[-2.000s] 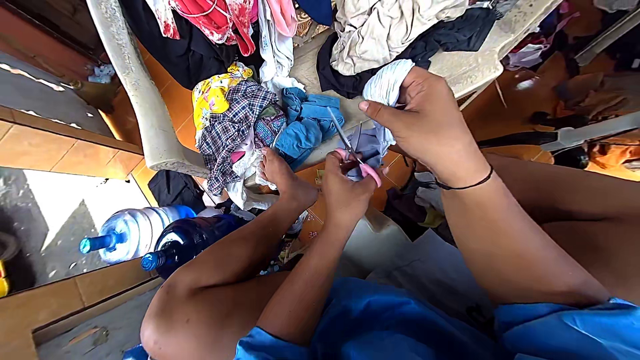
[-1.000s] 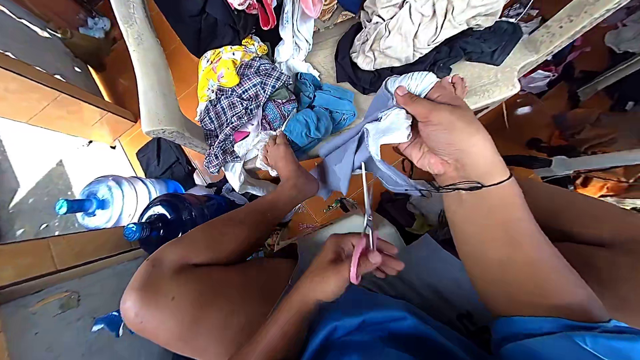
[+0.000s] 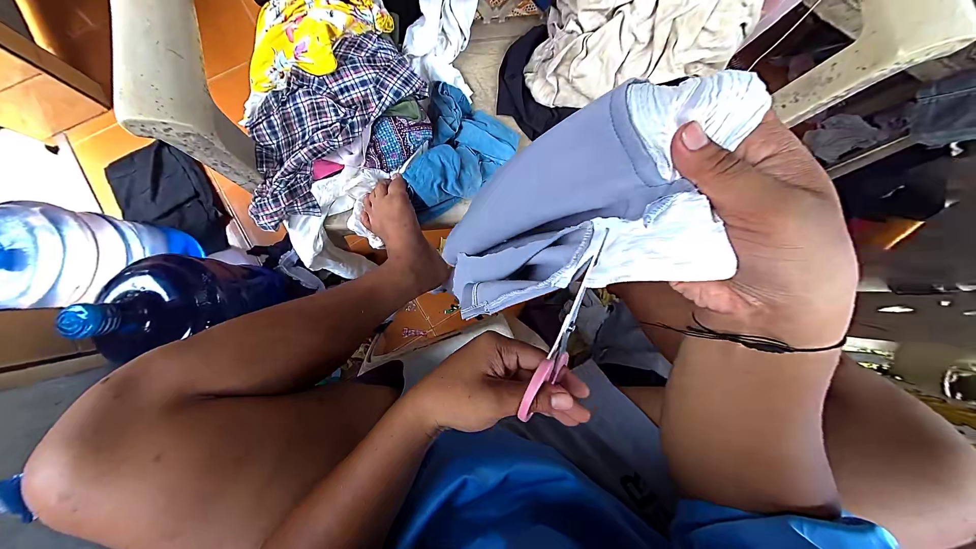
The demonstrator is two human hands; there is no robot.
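Pink-handled scissors (image 3: 566, 335) are in my left hand (image 3: 499, 381), low in the middle of the head view. Their blades point up, and the tips lie at the seam between the grey-blue fabric (image 3: 557, 168) and its white gathered part (image 3: 659, 240). Whether the blades cut into the cloth cannot be told. My right hand (image 3: 778, 198), with a thin black cord at its wrist, grips the white part between thumb and fingers. The grey-blue fabric hangs from it to the left, above the scissors. The fingers behind the cloth are partly hidden.
Ahead, a worn pale plastic chair (image 3: 488, 65) bears a plaid cloth (image 3: 335, 95), a yellow floral cloth (image 3: 293, 46), blue cloth (image 3: 465, 152) and cream cloth (image 3: 640, 49). A bare foot (image 3: 393, 217) touches the pile. Large plastic water bottles (image 3: 164, 297) lie at left.
The grey-blue fabric, bunched at first, now hangs spread out from my right hand. The scissors, earlier higher and tilted left beside the cloth, now point upward from below it.
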